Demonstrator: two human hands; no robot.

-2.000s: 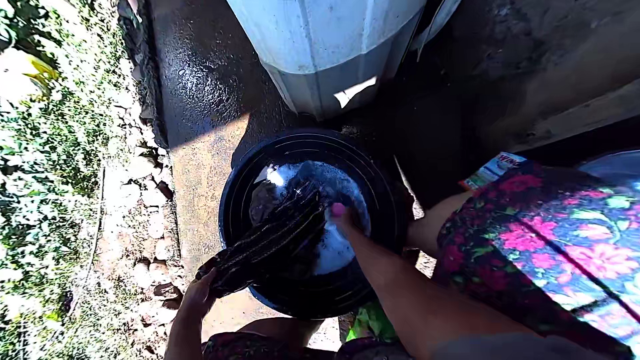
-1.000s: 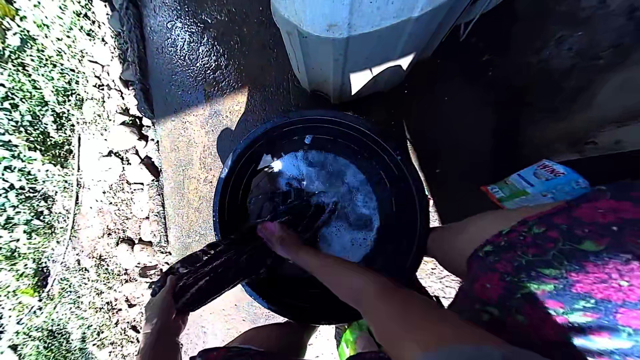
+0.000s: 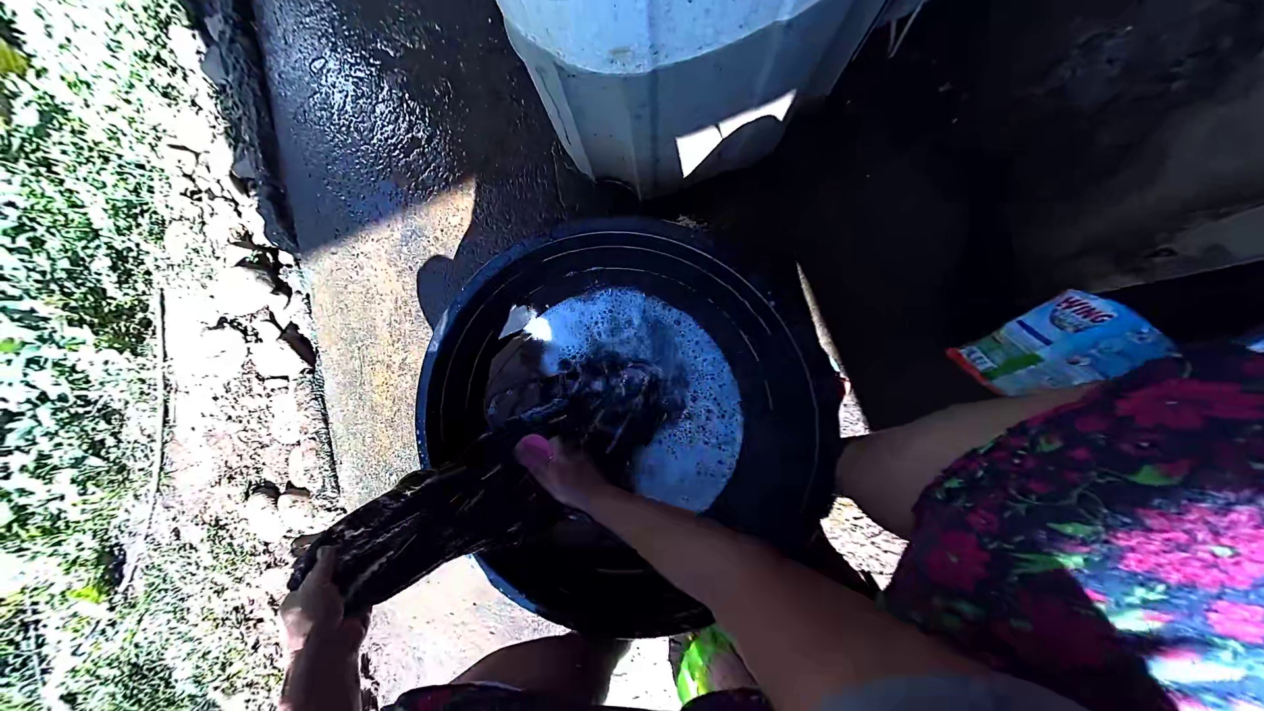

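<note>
A round black plastic basin (image 3: 790,434) holds sudsy water (image 3: 691,434). A dark wet cloth (image 3: 434,523) lies partly in the suds and stretches over the basin's lower left rim. My left hand (image 3: 321,602) grips the cloth's outer end, outside the basin. Over the basin, my right hand (image 3: 563,472) rests on the cloth's middle with a pink thing, possibly soap, at its fingertips; whether its fingers close round the cloth is hidden.
A large whitish ribbed container (image 3: 652,109) stands behind the basin. A detergent packet (image 3: 1066,341) lies at the right, beside my leg and floral garment (image 3: 1086,513). Wet concrete (image 3: 375,365) borders stones and green plants (image 3: 79,247) on the left.
Two seconds ago my right hand was farther up in the basin, over the suds; it is now lower on the cloth, nearer the left rim. More of the detergent packet shows.
</note>
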